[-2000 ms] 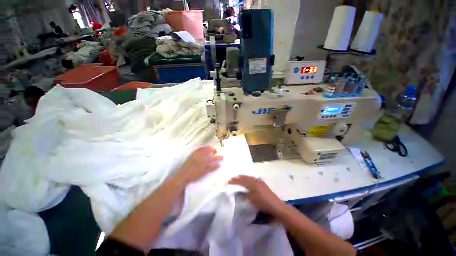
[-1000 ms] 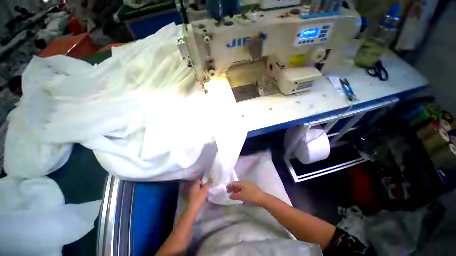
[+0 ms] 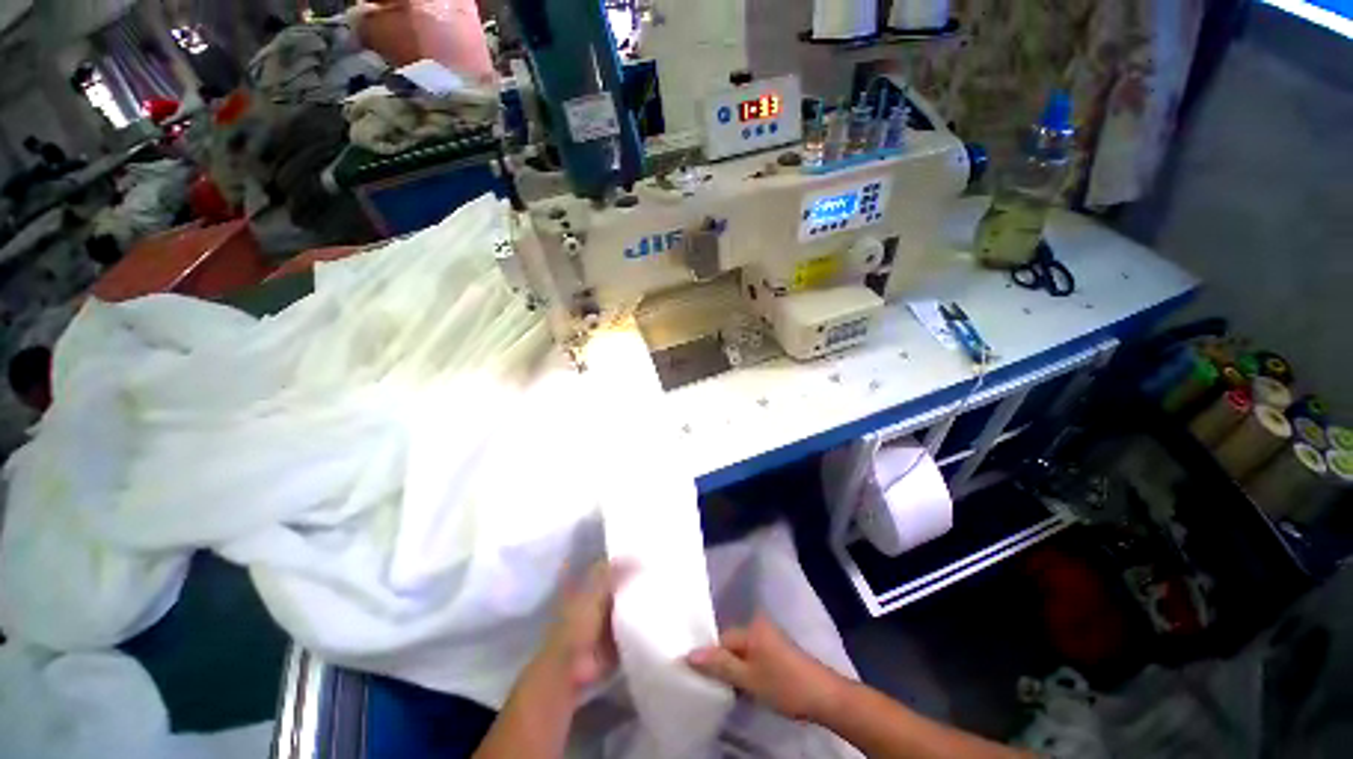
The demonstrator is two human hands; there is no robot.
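White fabric (image 3: 341, 445) lies in a big rumpled heap left of the needle and hangs over the table's front edge. A flat folded band (image 3: 660, 556) runs from under the lit presser foot down toward me. My left hand (image 3: 589, 630) is at the band's left edge, slightly blurred, its fingertips partly hidden by the cloth. My right hand (image 3: 757, 663) pinches the band's right edge lower down. The cream sewing machine head (image 3: 698, 245) stands behind the band.
Blue snips (image 3: 966, 334), dark scissors (image 3: 1043, 272) and a bottle (image 3: 1014, 208) are on the table at right. A white roll (image 3: 905, 497) hangs below the table edge. Thread spools (image 3: 1269, 430) sit at far right. A metal rail (image 3: 307, 709) is at lower left.
At first both hands were up near the needle; they then moved down to the lap. Now they hold the band, which is straighter and flatter. The camera view has tilted down and partly back up.
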